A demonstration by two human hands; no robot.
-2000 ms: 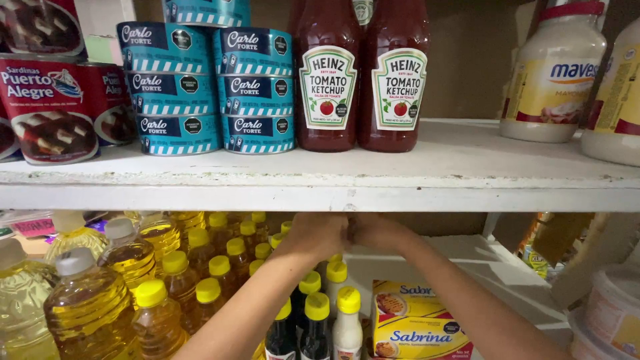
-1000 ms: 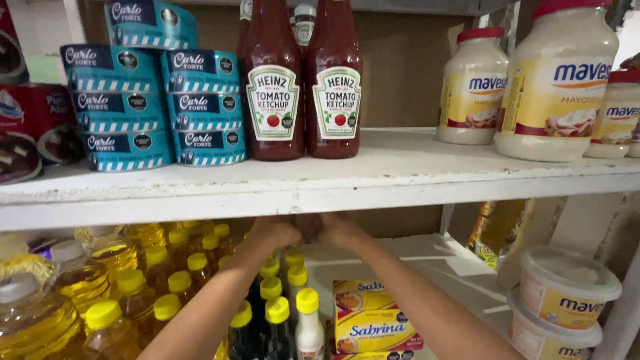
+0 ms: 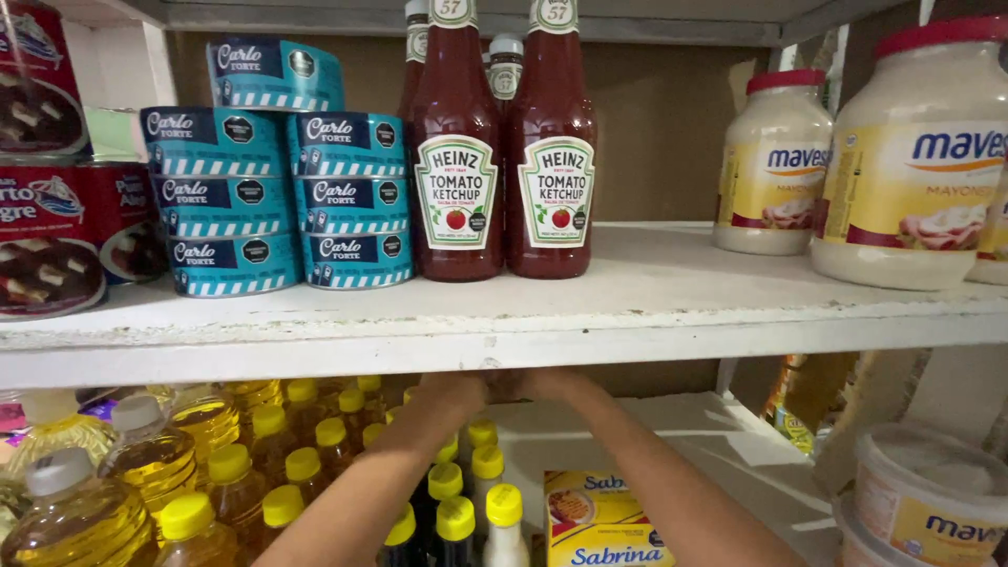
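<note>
My left hand (image 3: 459, 394) and my right hand (image 3: 546, 384) reach in under the white upper shelf (image 3: 551, 339), close together above the lower shelf. Their fingers are hidden in shadow behind the shelf edge, so what they hold or touch cannot be seen. Below and between my forearms stand sauce bottles with yellow caps, some dark and one pale (image 3: 505, 528). Yellow Sabrina boxes (image 3: 594, 531) lie stacked beside them, partly behind my right forearm.
Oil bottles (image 3: 189, 524) crowd the lower left. On the upper shelf stand teal Carlo Forte cans (image 3: 354, 201), Heinz ketchup bottles (image 3: 457, 189), red sardine cans (image 3: 47, 236) and Mavesa mayonnaise jars (image 3: 776, 165). Plastic tubs (image 3: 929, 496) are stacked at lower right.
The view has shifted over the last two seconds. Both hands remain close together beneath the upper shelf.
</note>
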